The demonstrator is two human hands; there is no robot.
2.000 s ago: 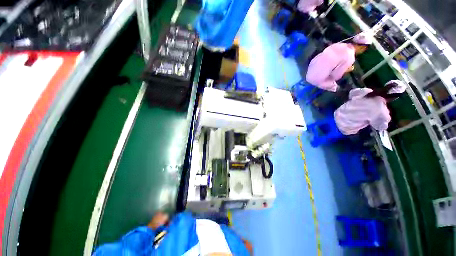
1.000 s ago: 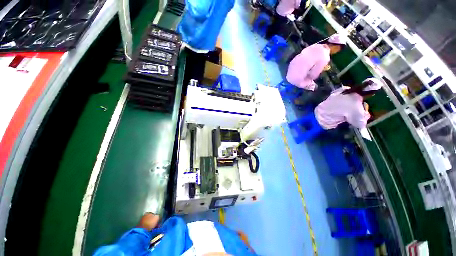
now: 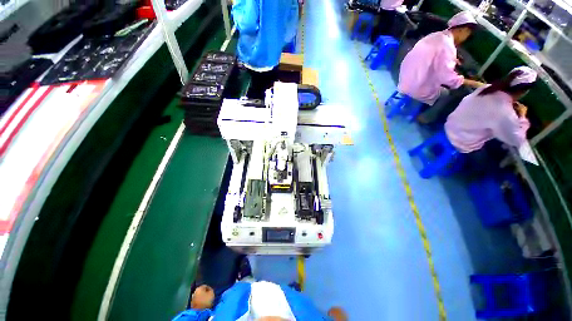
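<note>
The white benchtop machine (image 3: 251,234) stands in front of me. Its left fixture (image 3: 254,199) is greenish and its right fixture (image 3: 305,199) is darker; both lie at the front. The machine head (image 3: 281,166) is between and behind them. The control panel (image 3: 278,235) is on the front edge. My left hand (image 3: 202,297) is low at the belt's edge, small and blurred, with nothing visible in it. My right hand (image 3: 337,313) is cut off by the bottom edge, right of my body; its fingers cannot be made out.
Stacked black trays (image 3: 204,94) lie on the green conveyor belt (image 3: 169,219). A person in a blue smock (image 3: 258,31) stands behind the machine by a cardboard box (image 3: 309,76). Two people in pink sit at right near blue stools (image 3: 433,153). The upper shelf (image 3: 37,144) is at left.
The machine head and white arm have moved left, and the right fixture now shows at the front. The view has shifted. My hands stay low, near my body.
</note>
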